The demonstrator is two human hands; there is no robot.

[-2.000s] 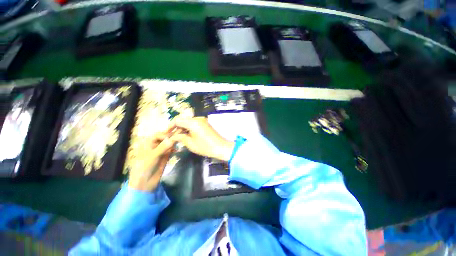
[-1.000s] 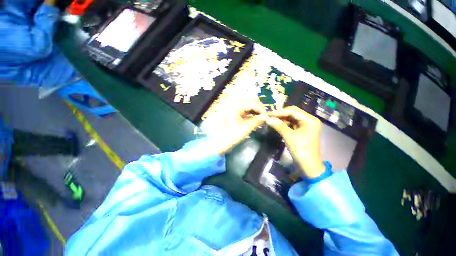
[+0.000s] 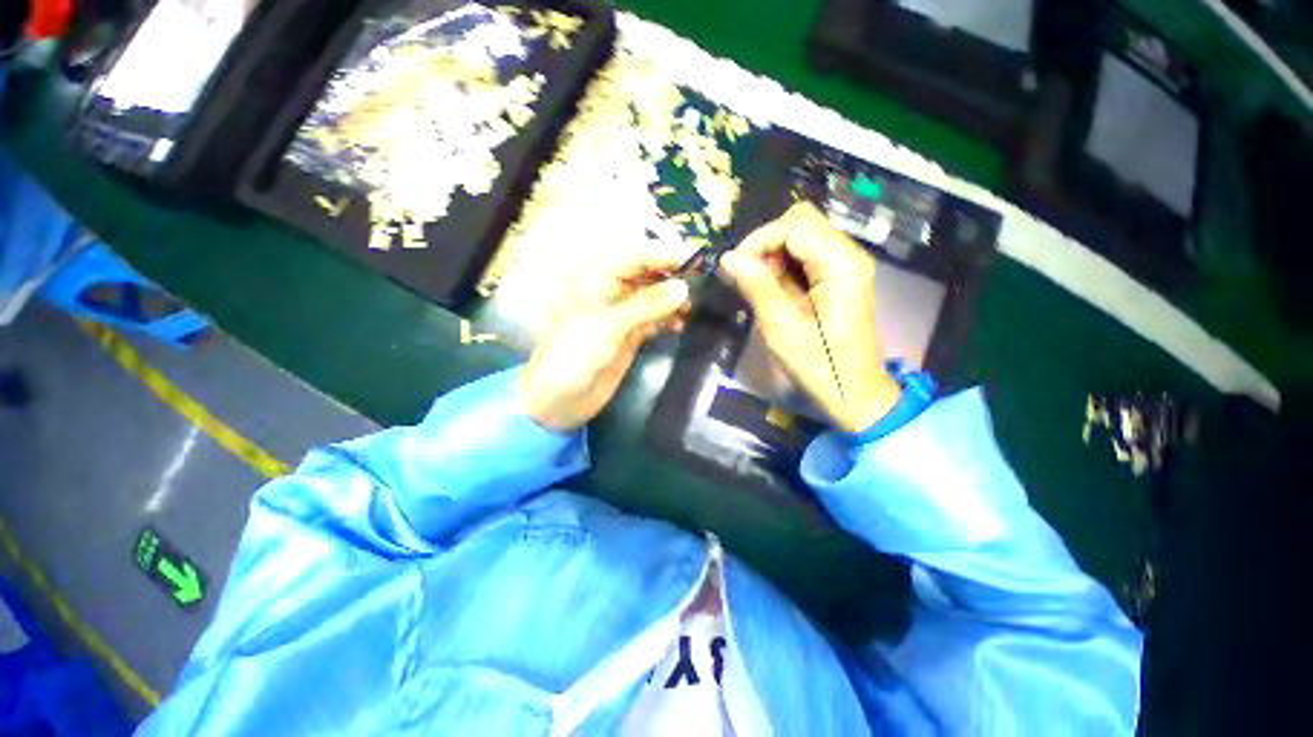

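Observation:
The tablet unit (image 3: 910, 295) lies in a black tray in front of me, its pale panel partly under my right hand. A green circuit patch (image 3: 867, 189) shows at its far end. My left hand (image 3: 605, 324) and my right hand (image 3: 818, 310) meet above the unit's left edge. A small dark part (image 3: 701, 262) is between their fingertips; the fingers of my left hand close on it. A thin dark wire (image 3: 827, 346) runs across my right hand, which pinches at its fingertips. A blue band (image 3: 907, 400) is on my right wrist.
Loose cream pieces (image 3: 598, 159) lie left of the unit. A black parts tray (image 3: 274, 180) holds cream pieces and clear plastic. Another unit (image 3: 180, 51) is far left. Small mixed parts (image 3: 1138, 429) lie at right. More units (image 3: 1145, 137) are on the green conveyor. A blue stool (image 3: 123, 295) is at left.
The view has shifted, so the bench sits higher and further left in the picture. My hands stay together; the small dark part and the thin wire now show.

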